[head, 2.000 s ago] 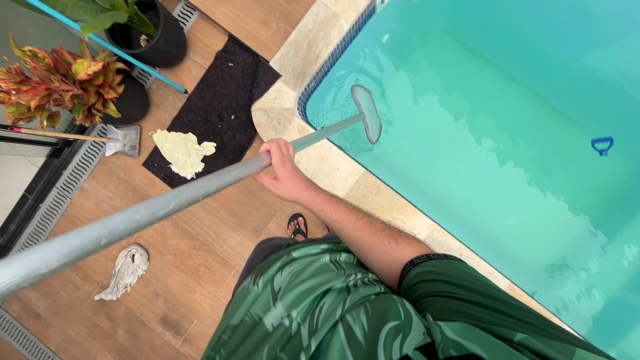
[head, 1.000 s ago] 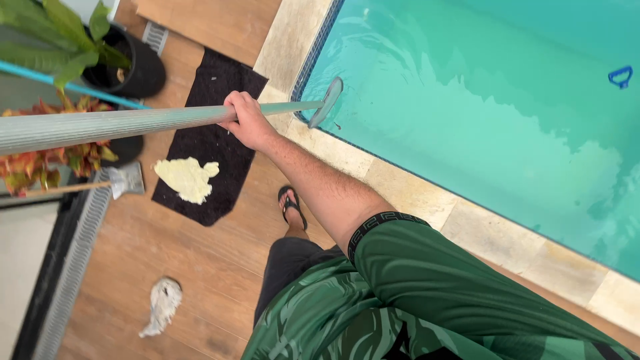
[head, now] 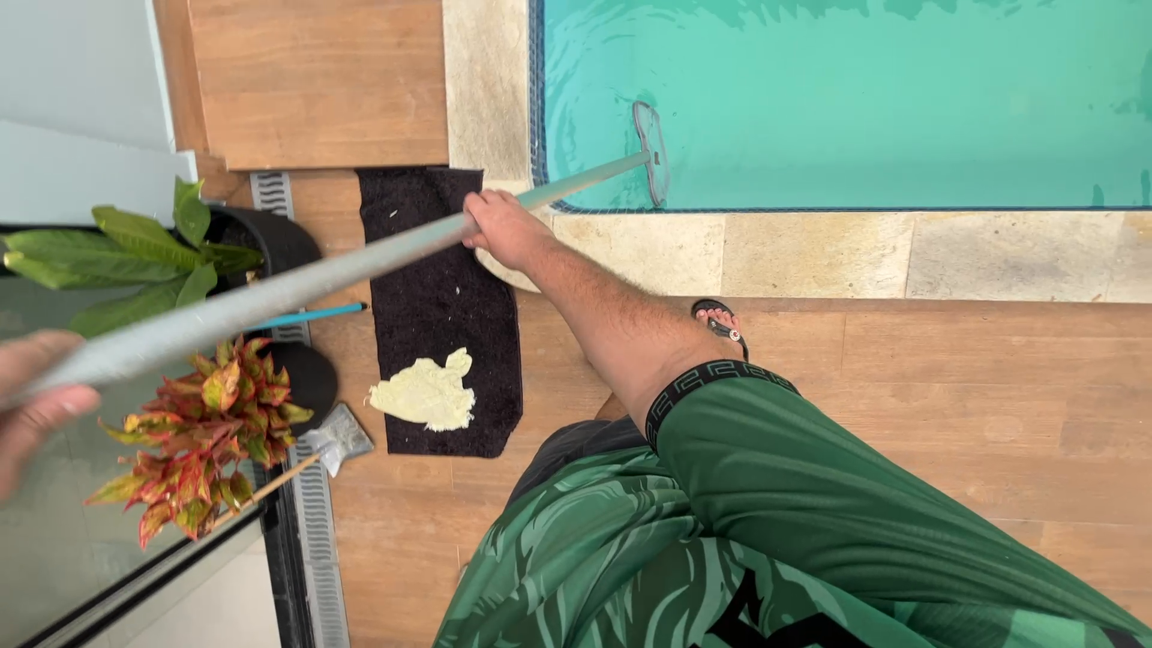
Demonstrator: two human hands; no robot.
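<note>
My right hand (head: 506, 229) is closed around a long grey metal pole (head: 360, 261), above the pool corner's stone edge. At the left edge of the view my left hand (head: 45, 400), blurred and partly cut off, grips the pole's near part. The pole's far end carries a flat pool skimmer net (head: 653, 155), which lies in the green-blue water (head: 855, 99) near the tiled corner.
A dark towel (head: 445, 306) with a pale yellow cloth (head: 427, 391) lies on the wood-look floor. Left are a leafy plant (head: 135, 252), a red-leaved plant (head: 211, 414), a blue pole (head: 315, 315), a dustpan-like object (head: 340, 439) and a drain grate (head: 315, 540). Stone coping (head: 810, 252) borders the pool.
My left hand has come into view on the pole. The view has turned; the white rag and the blue handle-like object in the pool are out of sight.
</note>
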